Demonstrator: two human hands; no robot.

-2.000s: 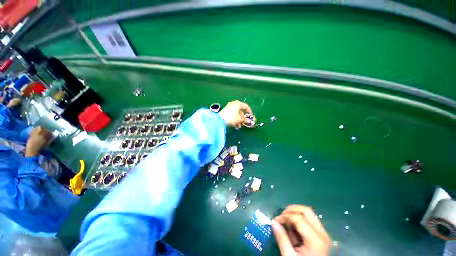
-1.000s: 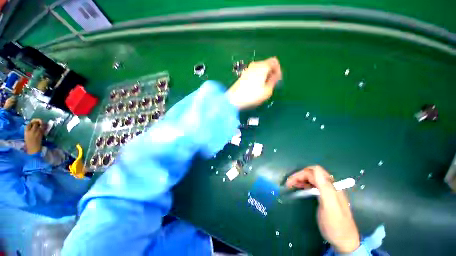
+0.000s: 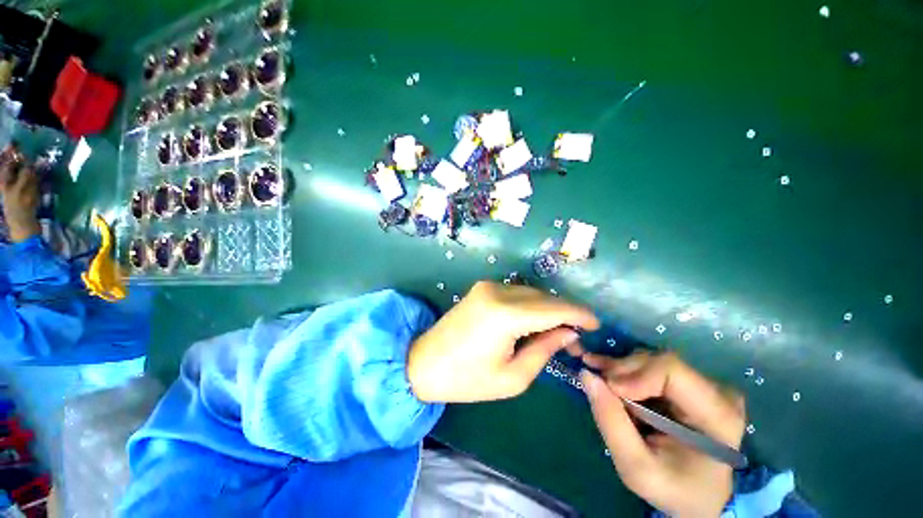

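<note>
My left hand is pinched around a small dark part, mostly hidden by the fingers. My right hand holds metal tweezers like a pen, its fingertips close to the left ones. A blue backing sheet with rows of small white pads shows partly beneath the fingertips. Beyond the hands lies a pile of circuit board assemblies with white batteries. One assembly with a white battery lies apart, nearer the hands.
A clear blister tray with rows of round cases stands at left. Beside it are a yellow curved tool, a red bin and another person's hand and blue sleeve. Small white pads are scattered over the green mat.
My left hand has come back from the far side of the bench to meet my right hand over the blue sheet. The view has tilted down; the far bench edge has left it.
</note>
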